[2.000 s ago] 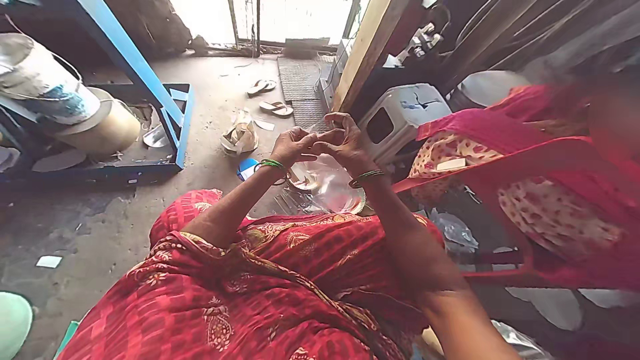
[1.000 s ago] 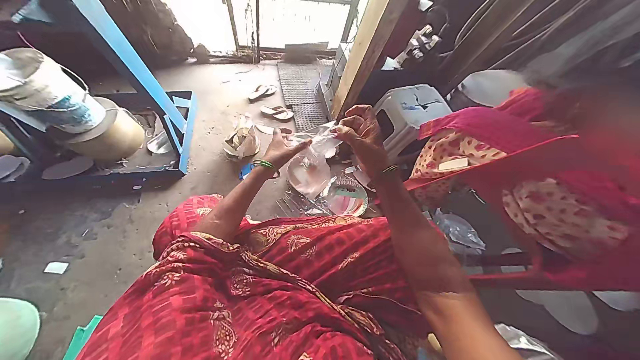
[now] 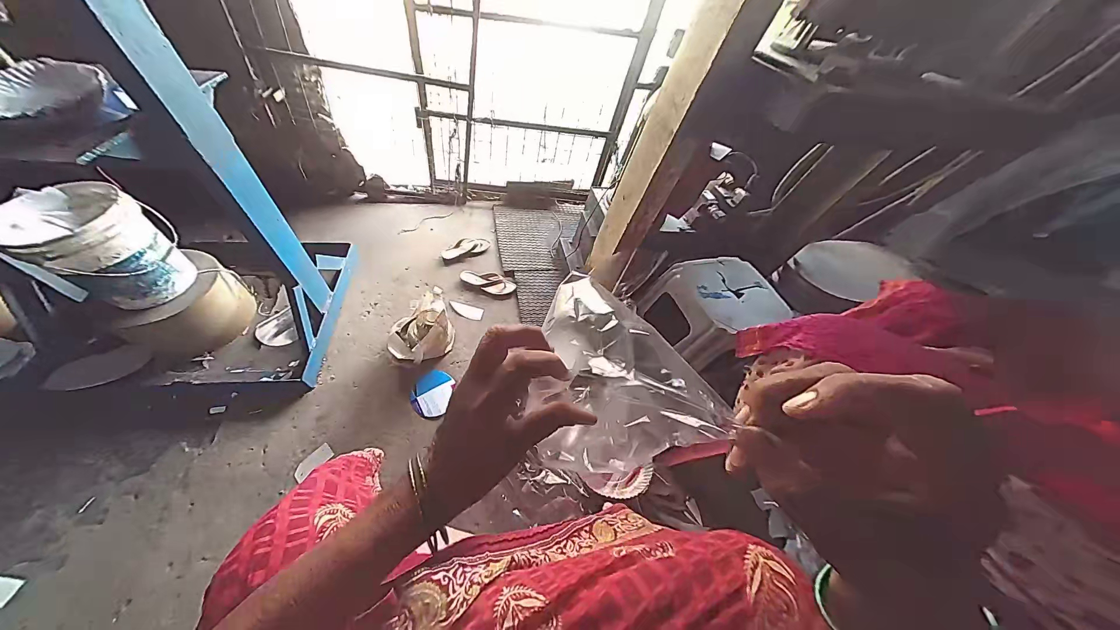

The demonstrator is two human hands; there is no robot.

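A clear plastic bag [image 3: 626,376] is stretched out in front of me, its right corner pinched between the thumb and fingers of my right hand [image 3: 840,437]. My left hand [image 3: 516,402] is at the bag's left side, thumb and fingers apart and curved; the plastic lies against or just behind the fingertips. Under the bag, above my lap, part of a round thing with a ridged pale rim [image 3: 632,483] shows, along with more crumpled clear plastic [image 3: 547,490]. The patterned red cloth [image 3: 612,569] of my clothing covers my lap.
A person in pink cloth [image 3: 840,319] sits close on the right. Beyond are a white plastic stool [image 3: 731,293] and a wooden post [image 3: 665,140]. Sandals [image 3: 488,283], a crumpled bag [image 3: 423,328] and a blue-and-white disc [image 3: 432,394] lie on the floor. Left, a blue metal frame [image 3: 325,337] holds buckets [image 3: 131,262].
My hands have moved apart, the right one to the right and nearer the camera, and the bag is now spread wide between them. The view has tilted up somewhat.
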